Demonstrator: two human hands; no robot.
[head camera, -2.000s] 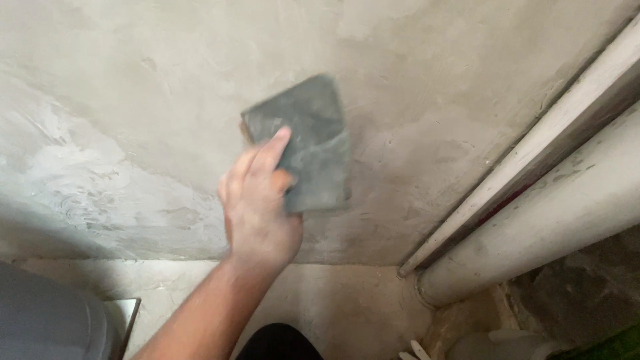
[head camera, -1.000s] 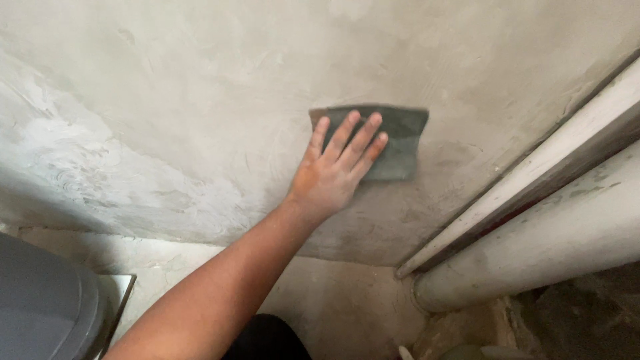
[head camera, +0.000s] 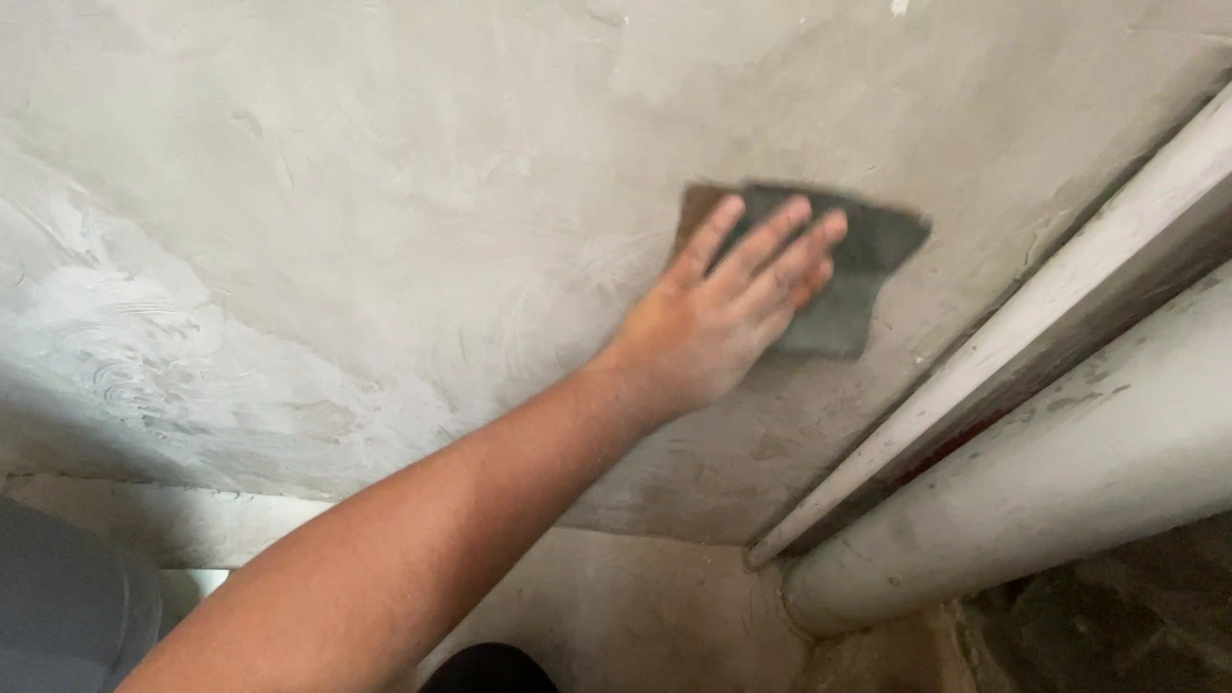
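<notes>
My left hand (head camera: 717, 303) reaches up from the lower left with its back toward me. Its fingers are spread over a creased, dark grey sheet of sandpaper (head camera: 833, 313) and press it flat on a plastered wall (head camera: 433, 183). The sheet's left corner shows a brown side, and the thumb is hidden. Hand and sheet are slightly blurred. Whitish swirl marks cover the plaster at the left, with duller grey patches under the sheet. My right hand is out of view.
Two pale pipes or bars run diagonally at the right, a narrow one (head camera: 972, 356) beside a thick one (head camera: 1011, 472). A grey rounded container (head camera: 67, 597) stands at the lower left. Below the wall is a pale ledge or floor (head camera: 626, 597), with a dark knee-like shape (head camera: 491, 669) at the bottom.
Since the earliest frame, my left hand has moved to the right across the wall with the sandpaper. Its fingers, bunched at the sheet's left edge then, now lie spread over it.
</notes>
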